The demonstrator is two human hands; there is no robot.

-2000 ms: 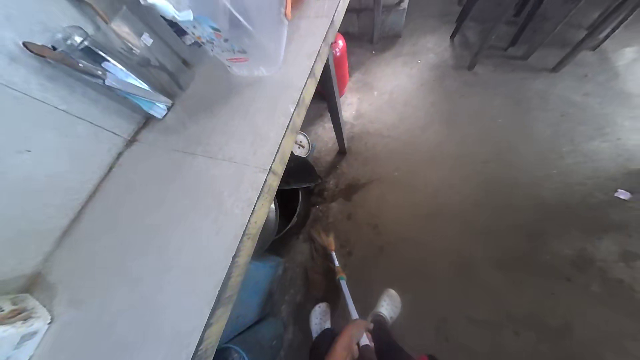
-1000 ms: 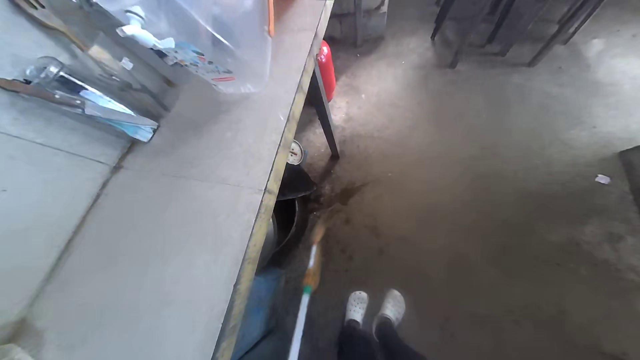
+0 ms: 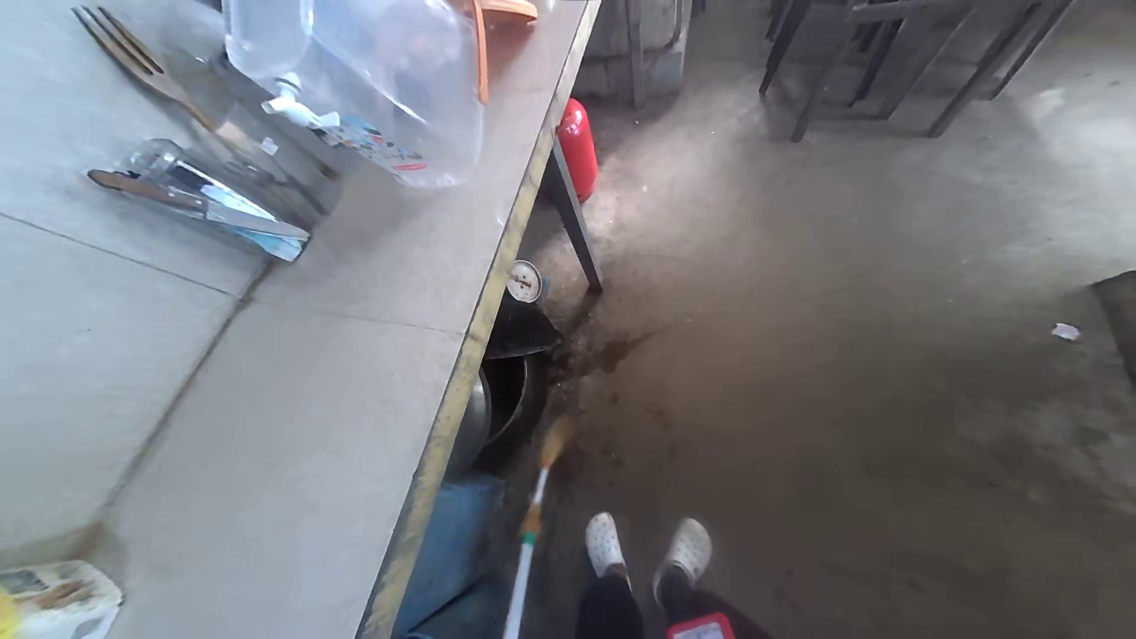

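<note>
A broom (image 3: 523, 568) with a white handle and a yellowish-brown head slants up from the bottom edge, its bristles on the concrete floor beside the dark pots under the counter. Its upper handle runs out of view, and neither my left hand nor my right hand shows now. A black metal pot (image 3: 508, 399) and a dark lid or pan (image 3: 519, 330) lie close to the bristles, partly hidden by the counter edge. My feet, in white clogs (image 3: 604, 543), stand to the right of the broom. A red object (image 3: 701, 627) with a pale face is at the bottom edge.
The tiled counter (image 3: 355, 390) fills the left, bearing a clear plastic dispenser (image 3: 399, 98) with a tap. A knife (image 3: 195, 206) and large fork (image 3: 151, 75) are by the wall. Under the counter are a blue container (image 3: 448, 541) and red cylinder (image 3: 578, 151). Dark furniture legs (image 3: 874, 67) stand at top right.
Two seconds ago a hand on the broom handle was in view; it is out of view now. The broom head has moved along the floor near the pots. The feet have come closer together.
</note>
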